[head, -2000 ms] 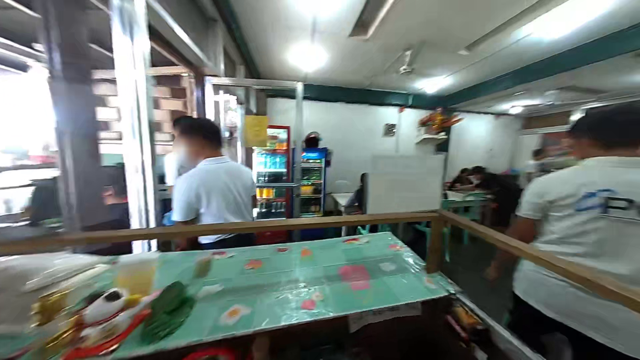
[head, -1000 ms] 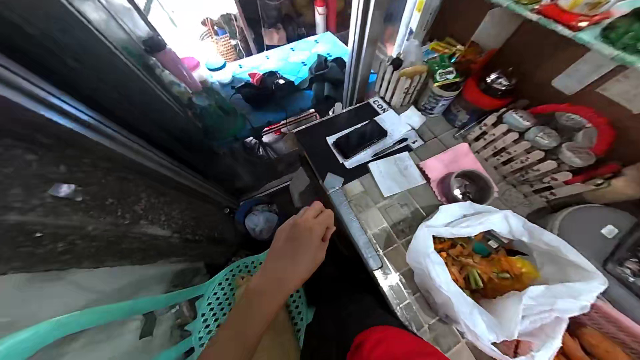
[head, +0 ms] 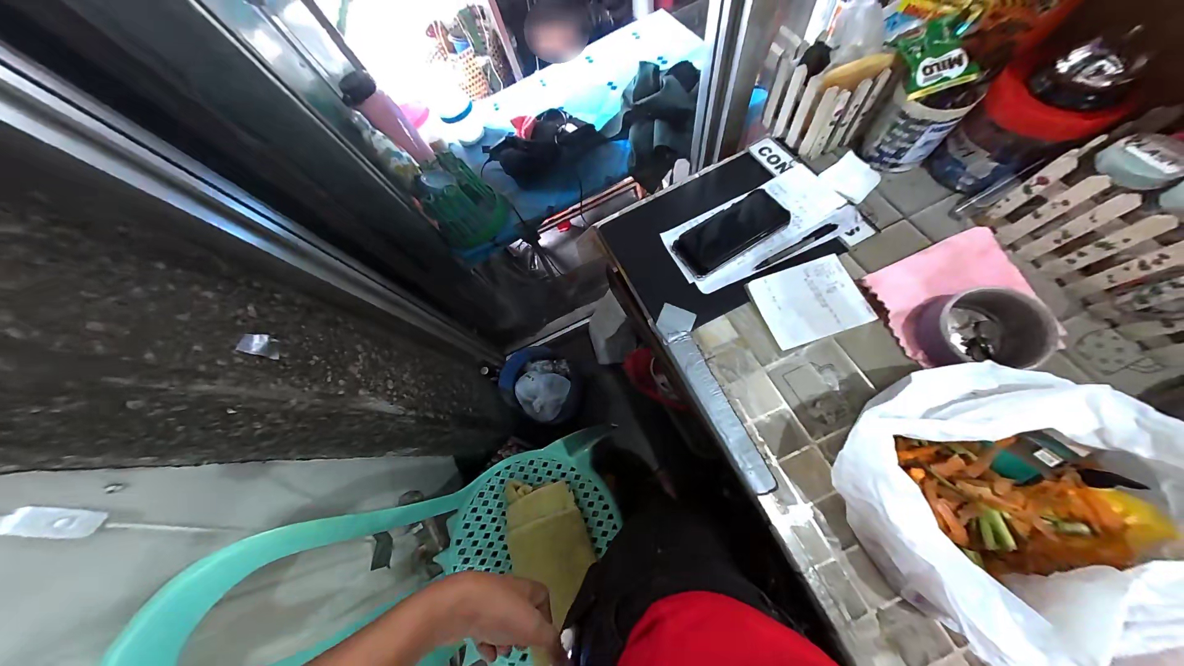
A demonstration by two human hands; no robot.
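Note:
My left hand (head: 495, 610) is low in the view, its fingers curled downward beside my dark trousers. It is over the seat of a green plastic chair (head: 481, 518), close to a folded yellow-green cloth (head: 550, 536). A small white thing shows at the fingertips; whether they grip it is unclear. My right hand is out of view. On the tiled counter to the right stands an open white plastic bag (head: 897, 416) with orange and green vegetable peelings (head: 999, 509) and a dark-handled tool (head: 1036, 458) inside.
A phone (head: 731, 231), pen (head: 797, 248) and papers lie on the counter, near a metal cup (head: 990, 328) on pink cloth (head: 934, 277). A blue bin (head: 541, 384) stands on the floor. Beyond the glass, a person is by a blue table (head: 592, 92).
The view has swung from the room down to the counter and chair. Since the middle frame, my left hand has moved down to beside my trousers.

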